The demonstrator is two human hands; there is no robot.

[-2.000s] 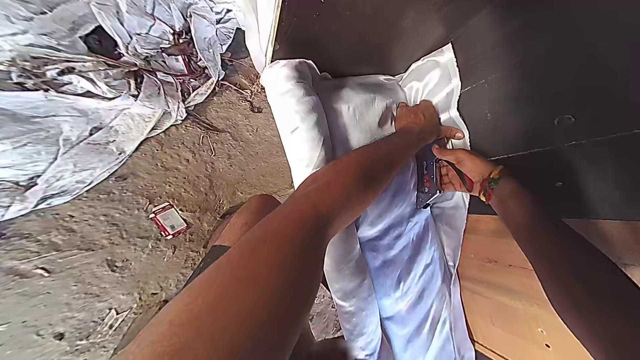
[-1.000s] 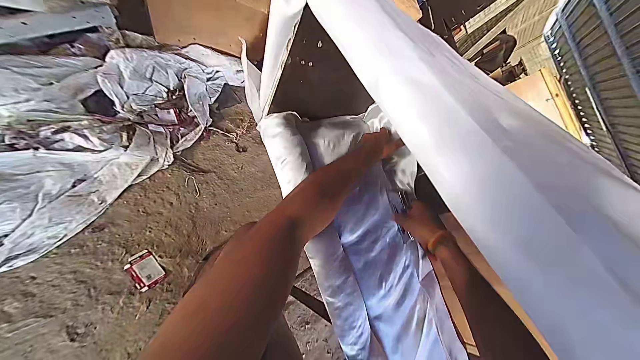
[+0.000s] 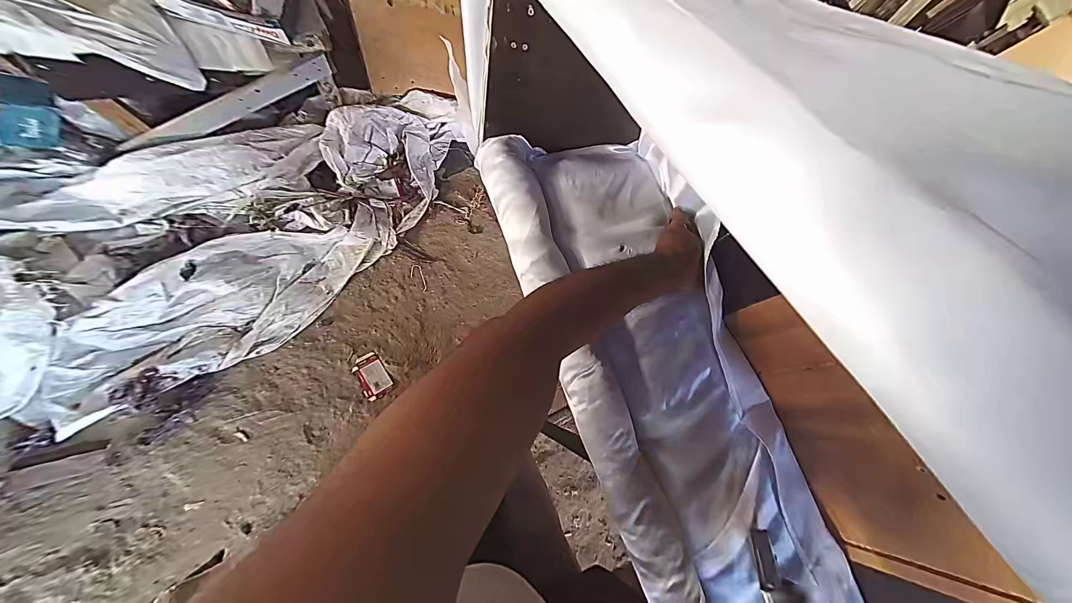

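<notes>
My left hand point(image 3: 682, 251) is at the far right edge of a padded piece covered in white, satiny fabric point(image 3: 611, 197). Its fingers are on the fabric fold there; whether they grip it cannot be told. A rounded, fabric-covered roll point(image 3: 523, 218) forms the left side of the piece. Near the bottom edge of the view a dark hand tool point(image 3: 764, 559) lies over the fabric, partly cut off and blurred. My right hand is not in view. A broad white fabric sheet point(image 3: 888, 218) slants across the upper right, in front of the things behind it.
A brown wooden panel point(image 3: 871, 435) runs along the right of the padded piece, with a dark board point(image 3: 544, 84) behind its far end. Crumpled white plastic sheeting point(image 3: 243, 285) and a small red and white packet point(image 3: 372, 376) lie on the dirt ground point(image 3: 310, 452) at left.
The right hand, at the padded piece's right edge in the earlier frames, has left the view. The white sheet has come across the upper right since the earliest frame. The view has shifted.
</notes>
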